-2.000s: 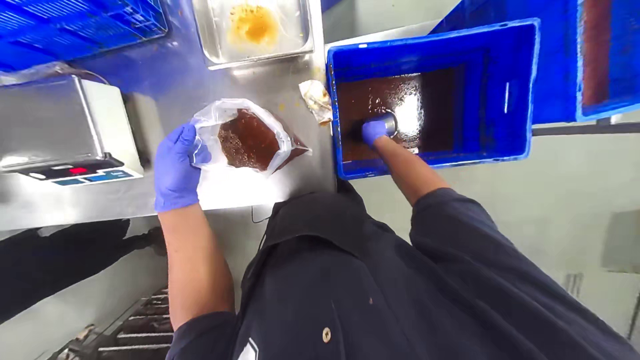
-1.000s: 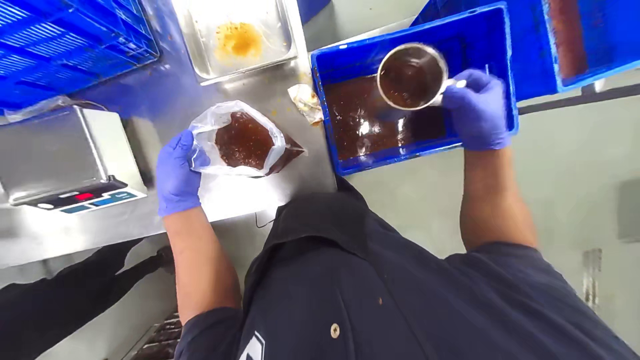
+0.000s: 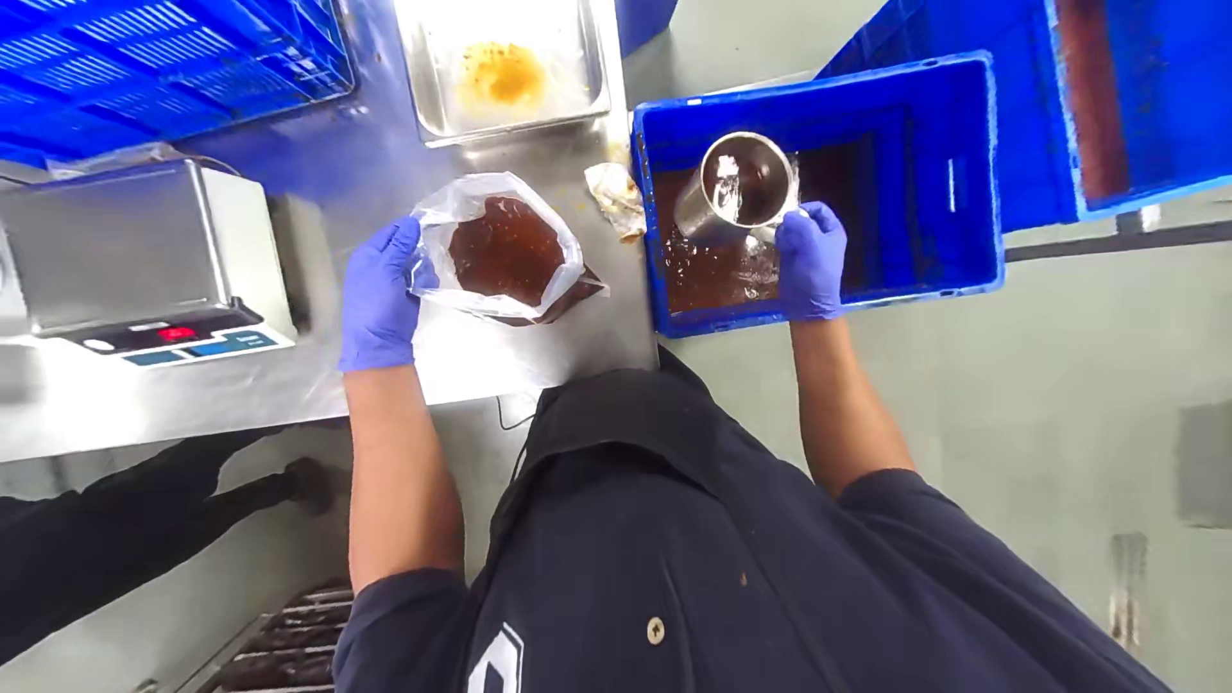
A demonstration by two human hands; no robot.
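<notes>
My left hand (image 3: 380, 294), in a purple glove, grips the left rim of a clear plastic bag (image 3: 443, 241). Dark red-brown sauce (image 3: 505, 250) fills the bag, which rests on the steel table (image 3: 337, 375) with its mouth spread. A steel mug (image 3: 701, 207) hangs over the blue plastic crate (image 3: 991, 173), its handle held by my gloved right hand (image 3: 811, 260). The mug contains dark liquid. More red-brown sauce (image 3: 712, 279) lies in the bottom of that crate.
On the left stands a digital scale (image 3: 115, 255), with a blue slatted crate (image 3: 192, 77) behind it. A stained steel tray (image 3: 438, 106) and a crumpled wrapper (image 3: 616, 197) lie near the bag. Another blue crate (image 3: 1083, 173) is at far right. A person's dark-clothed leg (image 3: 106, 539) shows lower left.
My right hand, low inside the crate at first, has come up with the mug and then moved left toward the bag. My left hand stays on the bag.
</notes>
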